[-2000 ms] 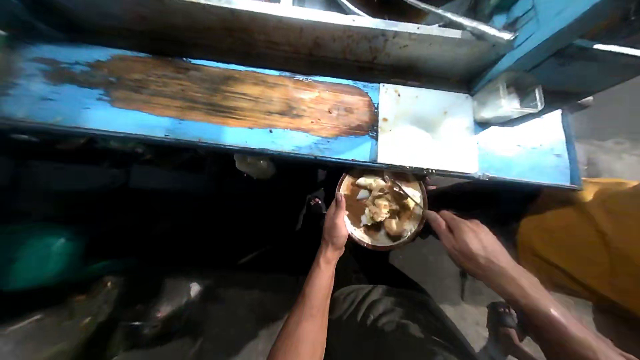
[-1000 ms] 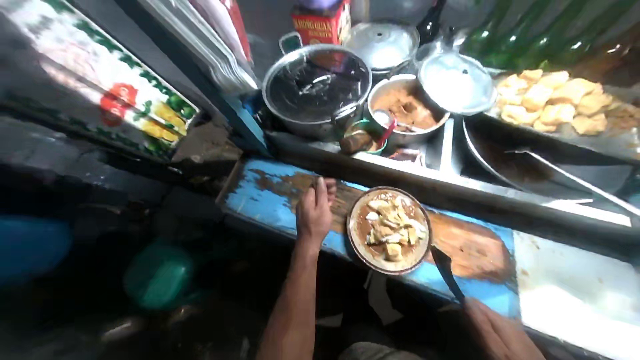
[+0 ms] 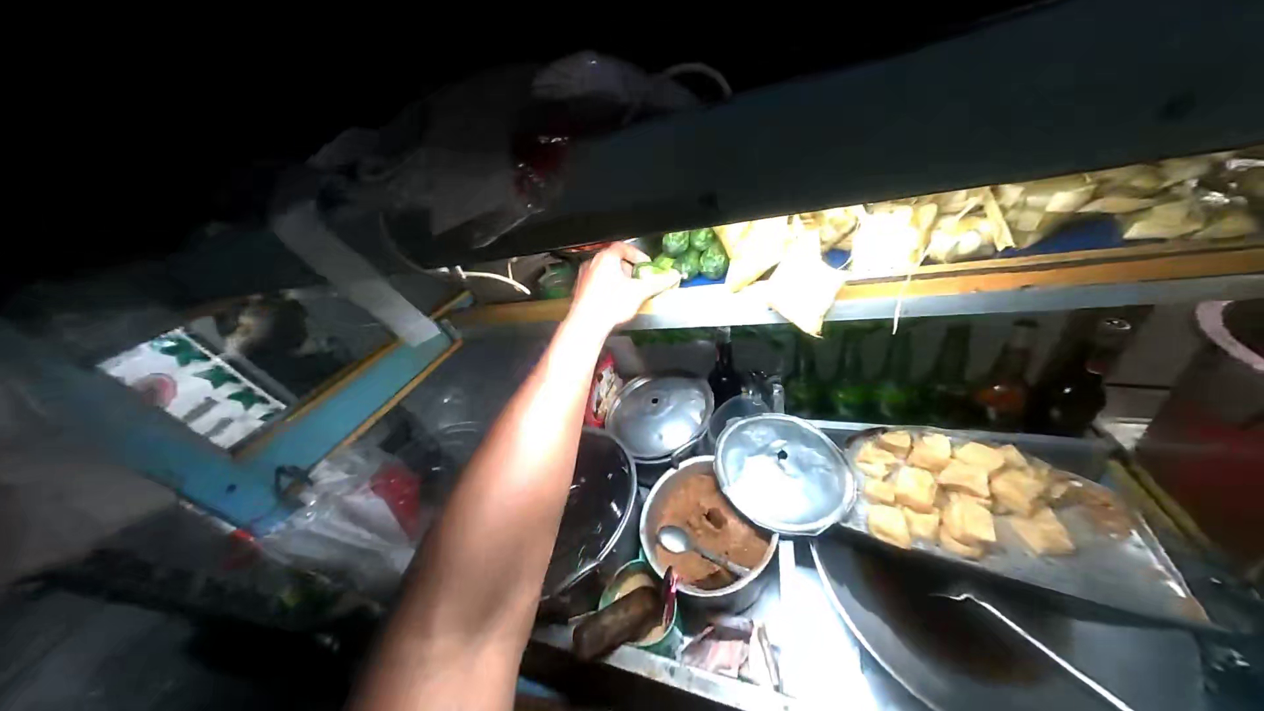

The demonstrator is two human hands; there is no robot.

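My left hand (image 3: 614, 281) is raised to the lit upper shelf, its fingers at small green rounded pieces (image 3: 701, 257), which may be fruits or wrapped bundles. A light green piece (image 3: 656, 267) shows between thumb and fingers; whether it is gripped is unclear. Just right of them, pale leaf-wrapped packets (image 3: 805, 281) hang over the shelf edge. Below the forearm stand a large pot of dark liquid (image 3: 592, 513) and a pot of brown sauce (image 3: 703, 513) with a metal spoon (image 3: 676, 539) in it. My right hand is out of view, as are the bowl and the knife-like tool.
A metal lid (image 3: 785, 474) overlaps the sauce pot; another lidded pot (image 3: 660, 415) stands behind. Fried tofu-like cubes (image 3: 963, 489) lie on a tray beside a large dark wok (image 3: 948, 632) with a thin metal handle. Glass bottles (image 3: 889, 370) line the back. A blue wooden frame (image 3: 336, 415) stands at left.
The view has swung up to the shelf. My left hand has moved from beside the bowl on the blue bench up to the green pieces. My right hand has left the view.
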